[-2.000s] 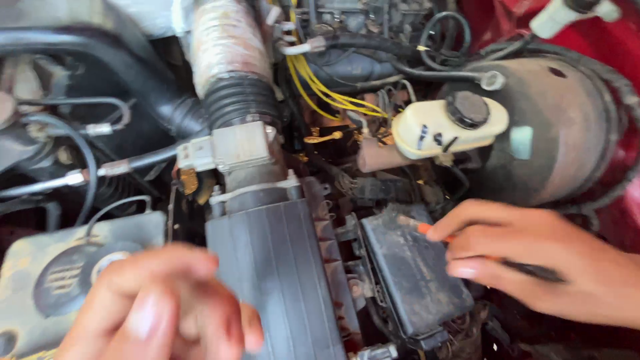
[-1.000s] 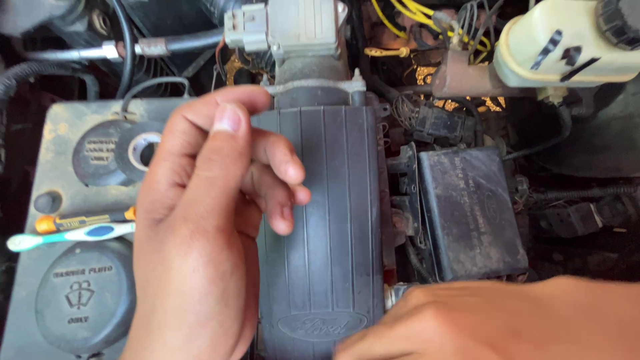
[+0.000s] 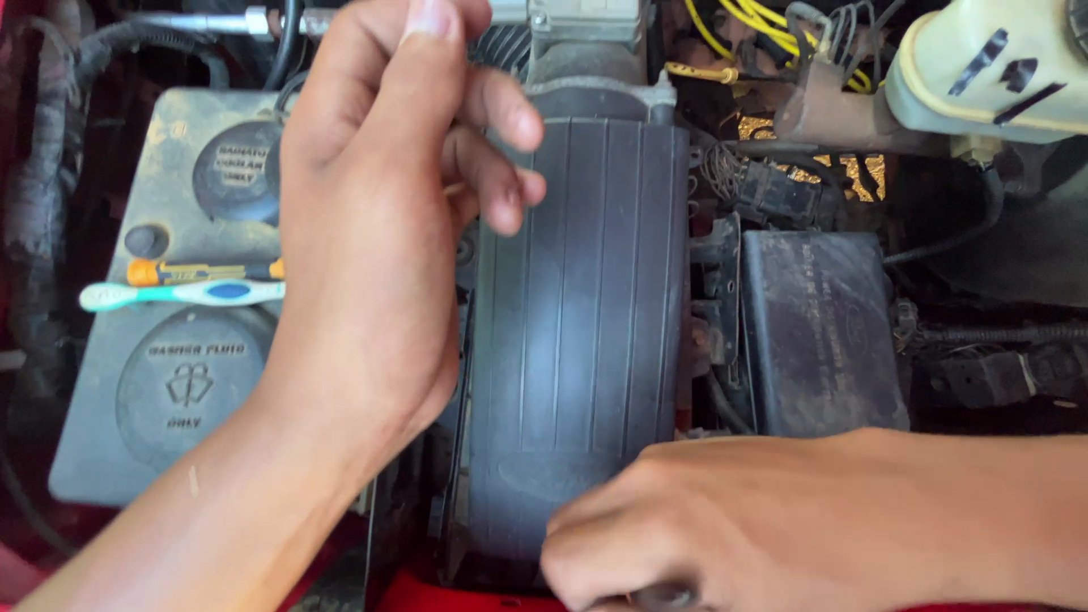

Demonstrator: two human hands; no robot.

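Note:
My left hand (image 3: 382, 170) is raised over the left side of the black ribbed air filter housing (image 3: 586, 289), its fingers loosely curled and apart, with nothing seen in it. My right hand (image 3: 680, 527) is a fist at the housing's lower end, partly over it. A dark rounded end of a tool (image 3: 667, 593) shows under its fingers at the bottom edge; the rest is hidden. Left of my left hand, a toothbrush (image 3: 187, 294) and an orange-and-black screwdriver (image 3: 204, 271) lie across the fluid reservoir (image 3: 93, 425), between its two round black caps.
Just above my right forearm is a dusty black fuse box cover (image 3: 820, 331). A cream brake fluid reservoir (image 3: 935, 76) with dark marks is at the upper right, yellow cables (image 3: 765, 25) beside it. Red bodywork (image 3: 467, 595) runs along the bottom edge.
My right hand has left the fuse box cover, where it held an orange-and-black tool, and moved down to the air filter housing's lower end. The view has shifted and come closer.

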